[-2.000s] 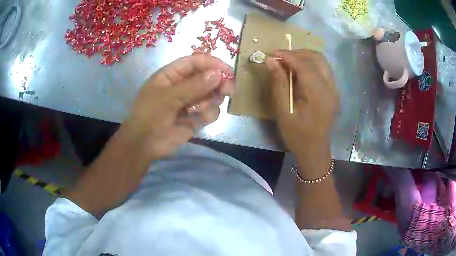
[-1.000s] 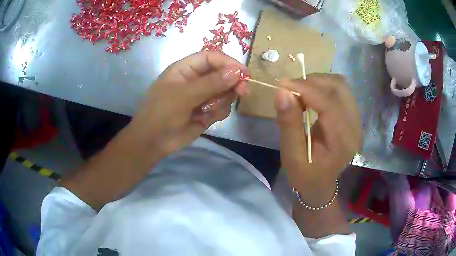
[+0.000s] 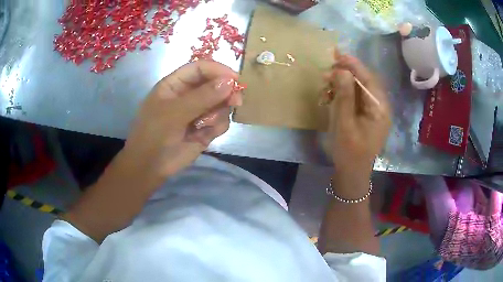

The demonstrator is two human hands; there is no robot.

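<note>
My left hand point(image 3: 187, 110) pinches a small red part point(image 3: 237, 86) between thumb and forefinger, left of the tan board point(image 3: 287, 93). My right hand point(image 3: 358, 104) is blurred over the board's right edge. It holds a thin pale stick point(image 3: 365, 91), probably the cotton swab; its tip is not clear. A short, thin pale stick point(image 3: 281, 64) lies on the board with one end at the white glue blob point(image 3: 266, 58). Tiny gold-coloured bits point(image 3: 290, 57) lie near the blob.
A large red-part pile point(image 3: 121, 30) and a smaller group point(image 3: 223, 34) lie left of the board. A box edge is behind it. A plastic bag of yellow bits point(image 3: 378, 7), pink mug point(image 3: 422, 55) and red carton point(image 3: 449, 110) are right. A person's patterned sleeve point(image 3: 469, 237) shows lower right.
The thin stick has gone from my right fingers to the board beside the glue. My right hand has moved away from my left, and the other stick has tilted. My left hand still holds the red part.
</note>
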